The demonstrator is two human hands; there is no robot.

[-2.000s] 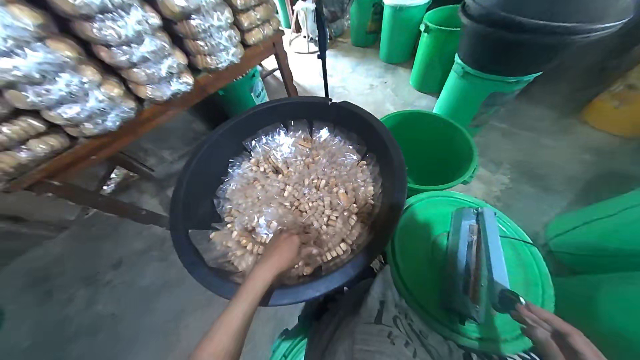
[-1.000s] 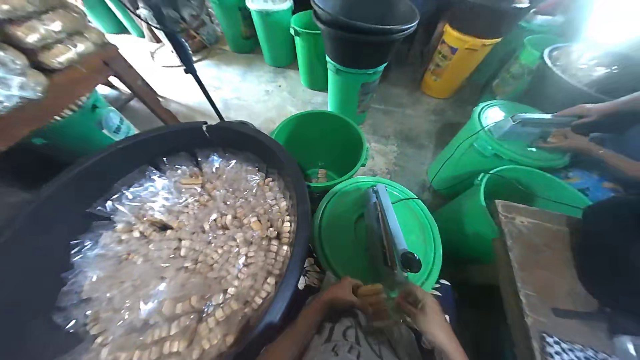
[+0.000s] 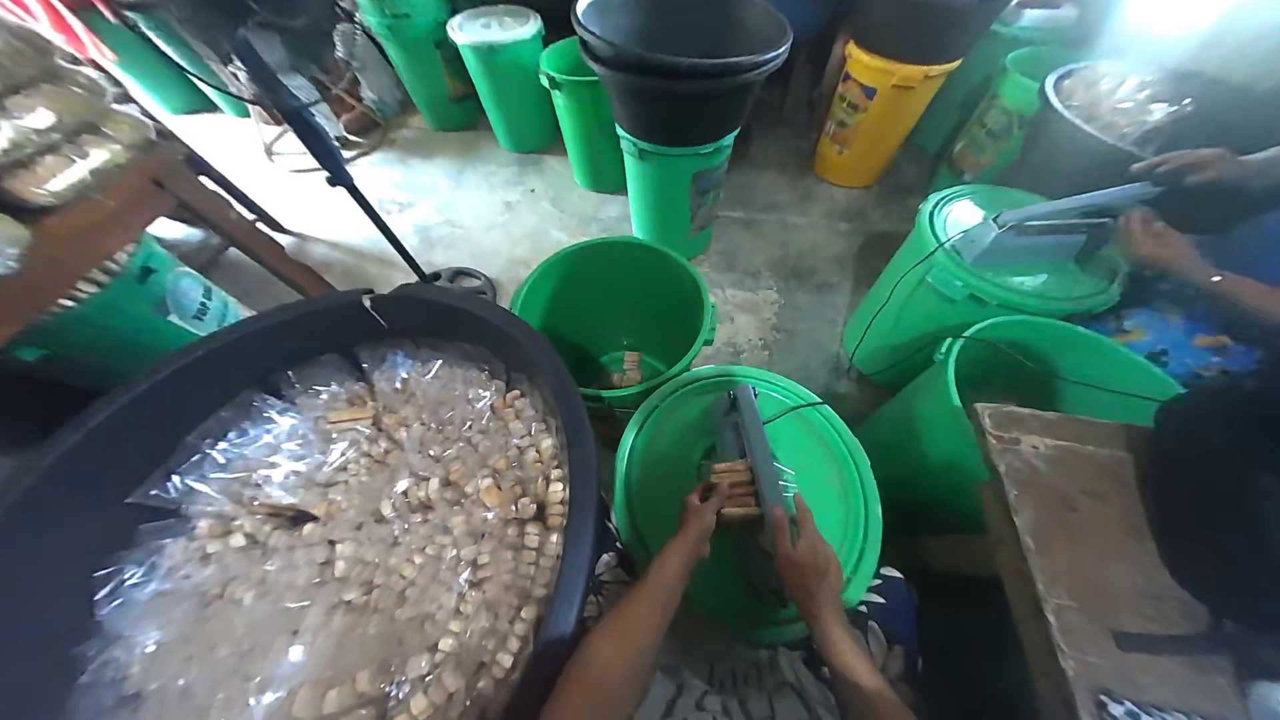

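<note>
An impulse sealer [image 3: 762,450] lies on the green lid [image 3: 835,480] of a bucket in front of me. My left hand [image 3: 703,515] holds a clear plastic bag of stick-shaped snacks [image 3: 735,490] against the left side of the sealer. My right hand [image 3: 805,560] is at the sealer's arm, on its near right side; whether its fingers grip the arm or the bag's edge cannot be made out. At the left, a large black tub [image 3: 575,480] holds many clear bags of the same snacks [image 3: 400,540].
An open green bucket [image 3: 612,250] with a few snacks inside stands beyond the lid. To the right, a co-worker's hands [image 3: 1165,235] hold another sealer [image 3: 1080,205] on a lidded bucket [image 3: 900,290]. A worn board [image 3: 1090,540] lies near right. Stacked black tubs [image 3: 685,80] stand behind.
My left hand has gone from the black tub to the sealer with a bag of snacks. My right hand has come to the sealer's arm. The view has swung right.
</note>
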